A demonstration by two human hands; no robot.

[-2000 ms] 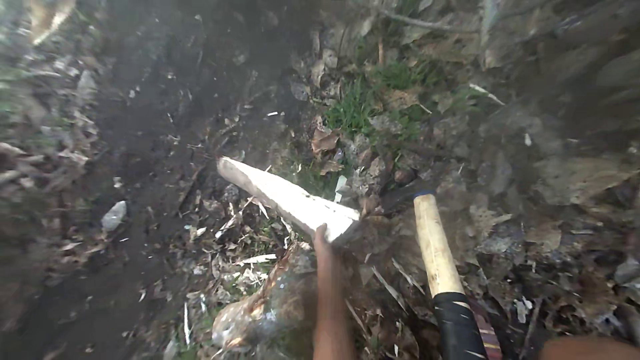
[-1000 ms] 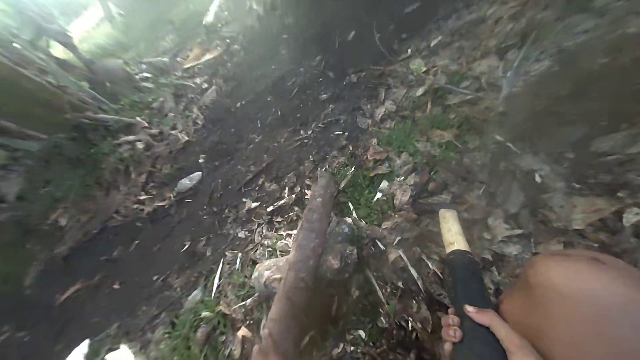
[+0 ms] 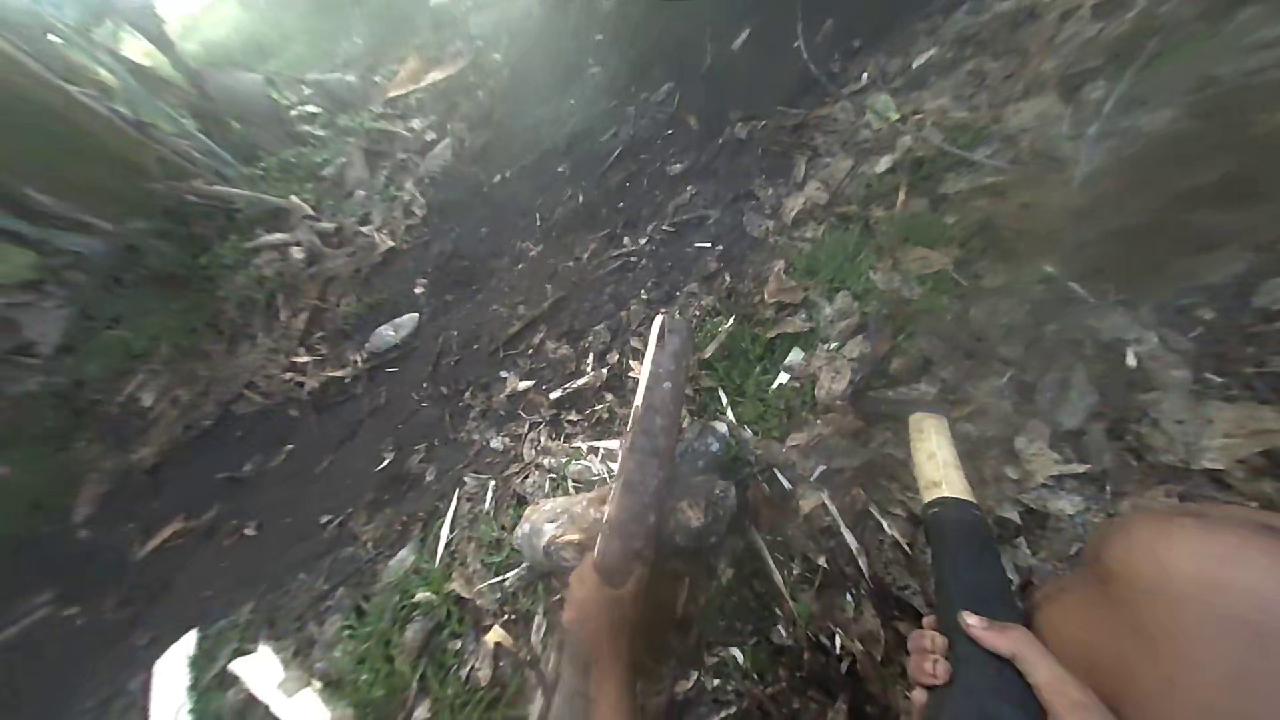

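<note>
My left hand (image 3: 600,600), somewhat blurred, grips the lower end of a split piece of wood (image 3: 650,430). The piece stands tilted with its dark bark side toward me, and a thin pale cut edge shows along its left. Behind it lies a short log (image 3: 560,530) on the ground. At the lower right my right hand (image 3: 960,650) is closed around the black-wrapped part of a tool handle (image 3: 970,570). Bare pale wood forms the handle's far end, and any head or blade beyond it cannot be made out.
Pale wood chips (image 3: 450,525) and dry leaves (image 3: 1040,455) litter the soil around the log. A dark dirt strip (image 3: 300,480) runs diagonally on the left. Bright white pieces (image 3: 270,680) lie at the lower left. A bare knee (image 3: 1170,600) is at the right edge.
The piece of wood has turned from its broad pale face to its bark side and now points away from me. My right hand has come into view on the handle. The view has shifted.
</note>
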